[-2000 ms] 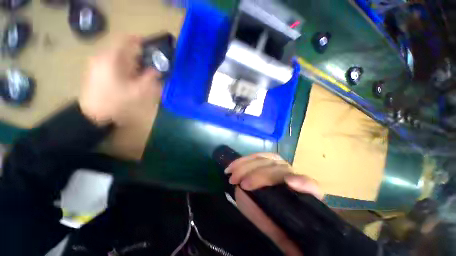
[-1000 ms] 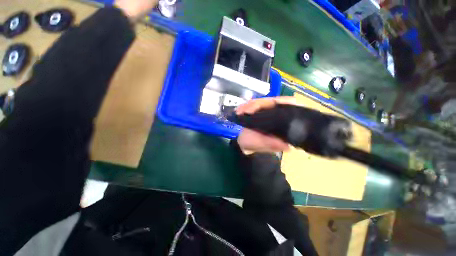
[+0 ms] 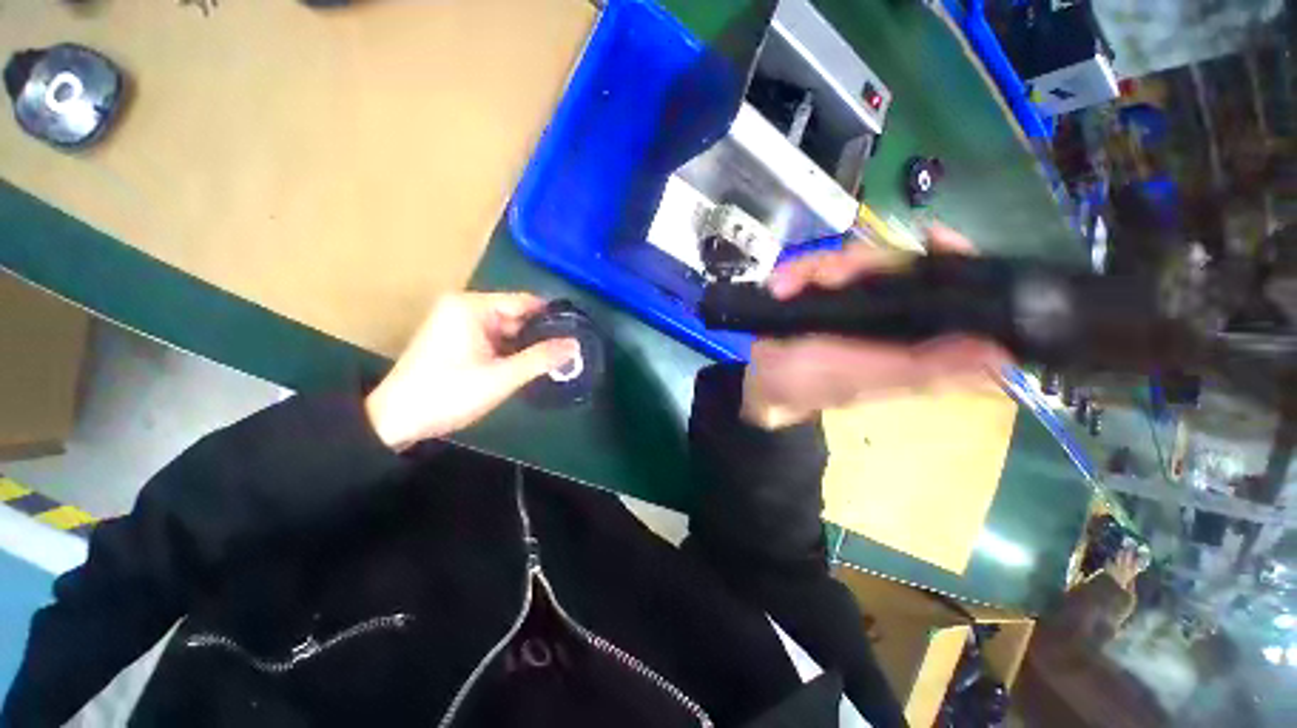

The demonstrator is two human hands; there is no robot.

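My left hand (image 3: 462, 367) holds a round black housing (image 3: 580, 387) with a pale centre ring, over the green bench near its front edge. My right hand (image 3: 868, 341) is closed around the black electric screwdriver (image 3: 939, 302), which lies roughly level and is blurred. Its front end is beside the screw pickup point (image 3: 733, 245) of the silver screw feeder (image 3: 790, 174). The bit and any screw cannot be made out. The feeder stands in the blue plastic tray (image 3: 576, 221).
A cardboard sheet (image 3: 313, 157) at left bears another black housing (image 3: 66, 97). A second cardboard sheet (image 3: 910, 477) lies at right, under the right arm. A housing (image 3: 923, 179) sits on the green surface beyond the feeder. An open cardboard box (image 3: 925, 640) is below the bench edge.
My left hand has come back from the far left and now holds a housing near the bench front. The screwdriver remains by the pickup point. The camera view has shifted.
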